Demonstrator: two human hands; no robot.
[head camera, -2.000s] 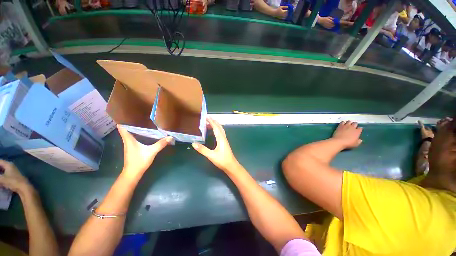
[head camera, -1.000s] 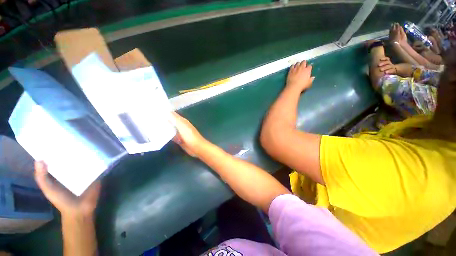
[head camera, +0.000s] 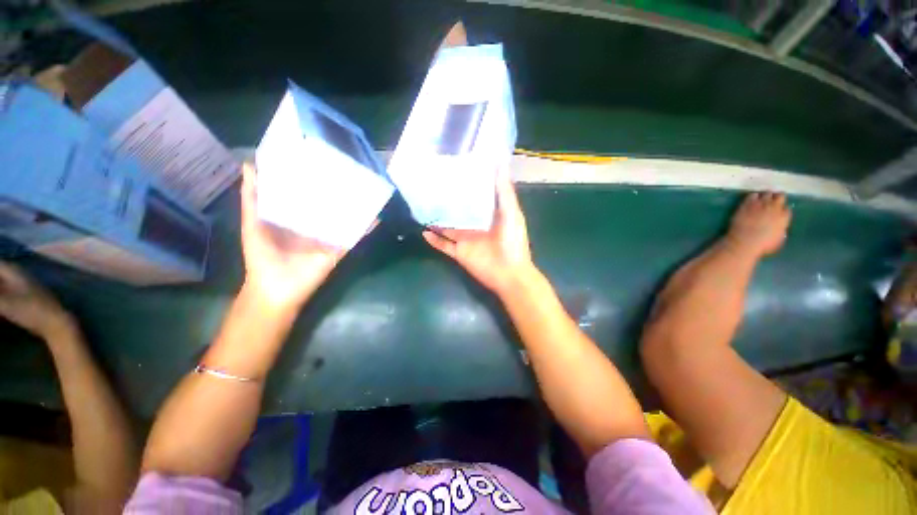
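My left hand (head camera: 287, 262) holds a light blue and white retail box (head camera: 312, 176) from below, tilted, above the green bench. My right hand (head camera: 491, 246) holds a second retail box (head camera: 457, 141) by its lower end. Its white face has a dark rectangular picture, and a bit of brown flap shows at its top. The two boxes nearly meet at their inner edges; I cannot tell whether they touch. The far side of the left box and its opening are hidden.
Open blue-white cartons (head camera: 111, 181) stand at the left on the bench (head camera: 402, 342). A white strip (head camera: 684, 173) with a yellow strip (head camera: 573, 158) runs behind. A person's arm (head camera: 704, 292) in a yellow sleeve rests at the right. Another person's arm (head camera: 85, 372) is at the left.
The two boxes, overlapping at the left a second ago, are now in front of me and apart at their tops. Both hands have moved with them, and the view has turned back left.
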